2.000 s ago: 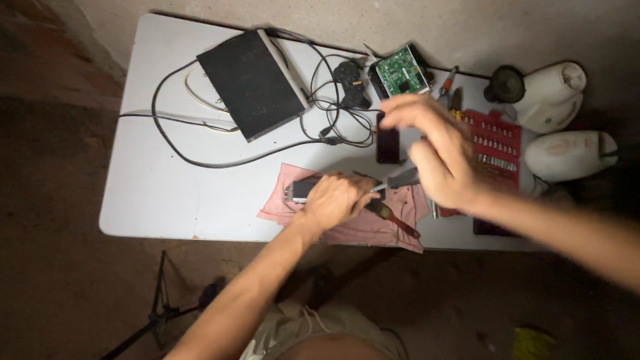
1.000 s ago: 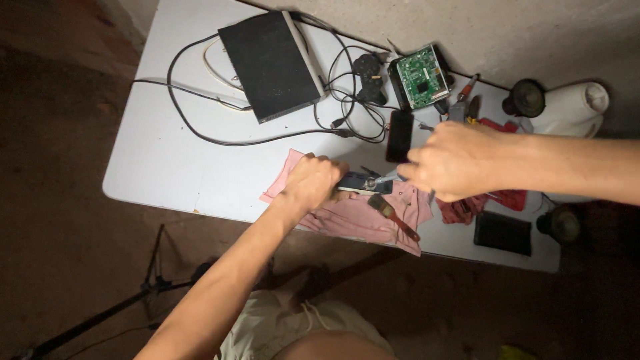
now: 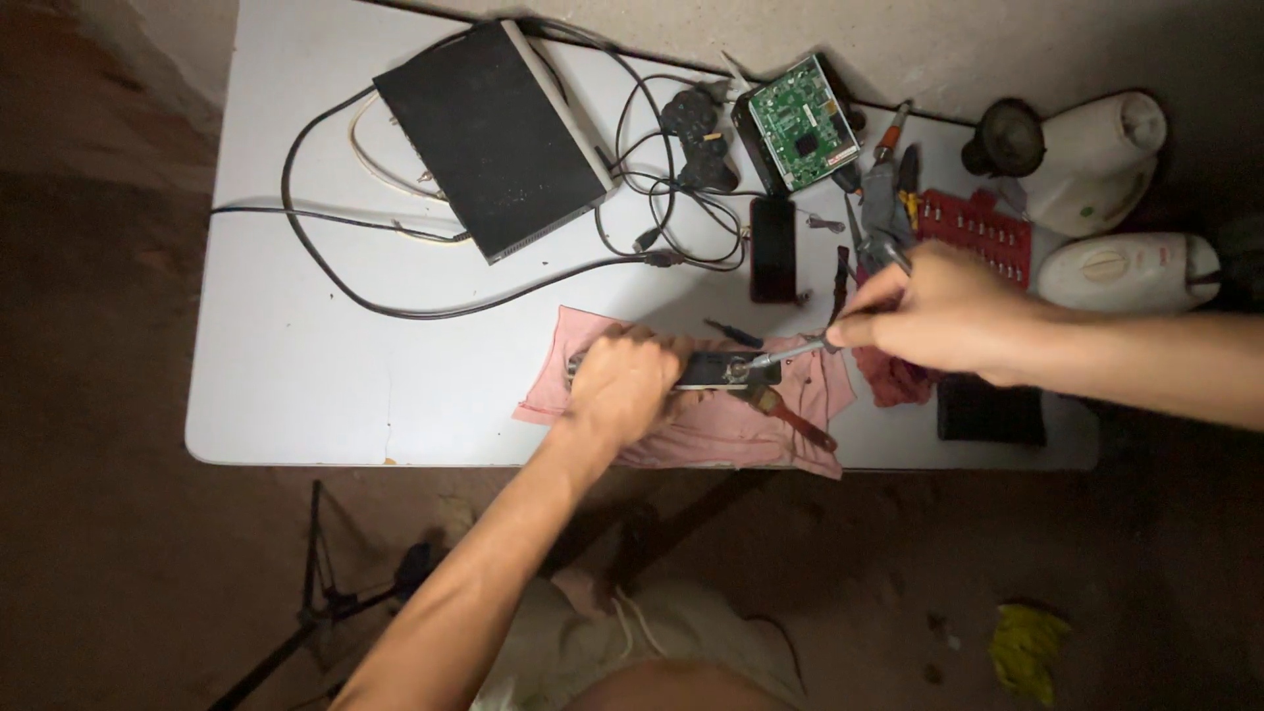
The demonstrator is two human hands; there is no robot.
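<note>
My left hand (image 3: 627, 383) grips a dark, narrow device (image 3: 706, 369) and holds it down on a pink cloth (image 3: 681, 444). In my right hand (image 3: 938, 316) is a tool with a metal shaft (image 3: 790, 353), probably a screwdriver; its tip meets a round metal part at the device's right end. A brush with a red-brown handle (image 3: 802, 425) lies on the cloth just below the device. Above the device lies a small black tool (image 3: 733, 333). The left fingers hide part of the device.
A black metal box (image 3: 494, 138), tangled cables, a game controller (image 3: 699, 138) and a green circuit board (image 3: 805, 123) lie farther back. A dark phone (image 3: 773, 249) lies mid-table. To the right are a red bit set (image 3: 973, 232), a black wallet-like case (image 3: 990, 410) and white appliance parts (image 3: 1126, 272).
My right hand, raised with spread fingers two seconds ago, now holds the tool against the device's right end. My left hand stays on the device.
</note>
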